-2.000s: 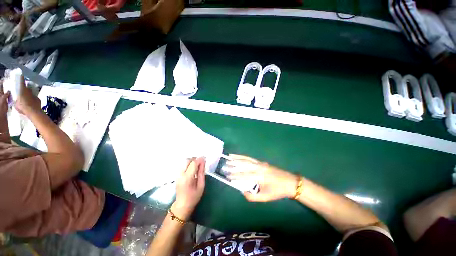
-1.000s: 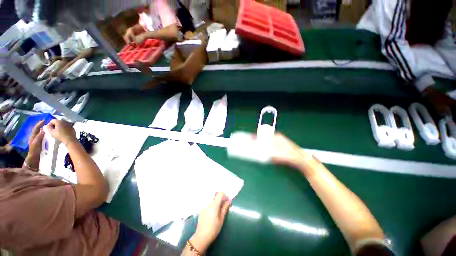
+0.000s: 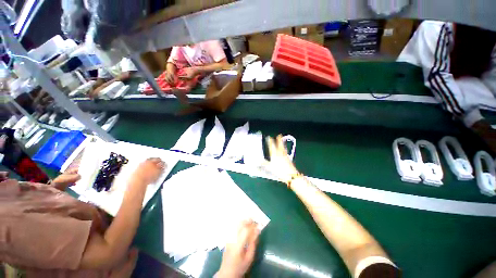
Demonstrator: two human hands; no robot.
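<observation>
A fanned stack of thin white sheets (image 3: 204, 212) lies on the green bench in front of me. My left hand (image 3: 243, 244) is at its right corner, slightly blurred; whether the fingers grip a sheet is unclear. My right hand (image 3: 280, 160) is over the white edge strip with fingers apart, between a white packet (image 3: 253, 147) and a white loop-shaped unit (image 3: 290, 145) that it partly covers. Several pointed white packets (image 3: 215, 139) stand in a row on the belt to the left.
Several loop units (image 3: 405, 159) lie on the belt at right. At left, a neighbour's arms reach over a white board (image 3: 133, 163) with dark parts (image 3: 110, 171), beside a blue bin (image 3: 59, 149). Across the belt are an open carton (image 3: 224, 92), a red tray (image 3: 306, 58) and people.
My right hand has carried a white item from the sheets to the belt, and another packet now stands in the row. My left hand stays by the sheet corner. The view has tilted up.
</observation>
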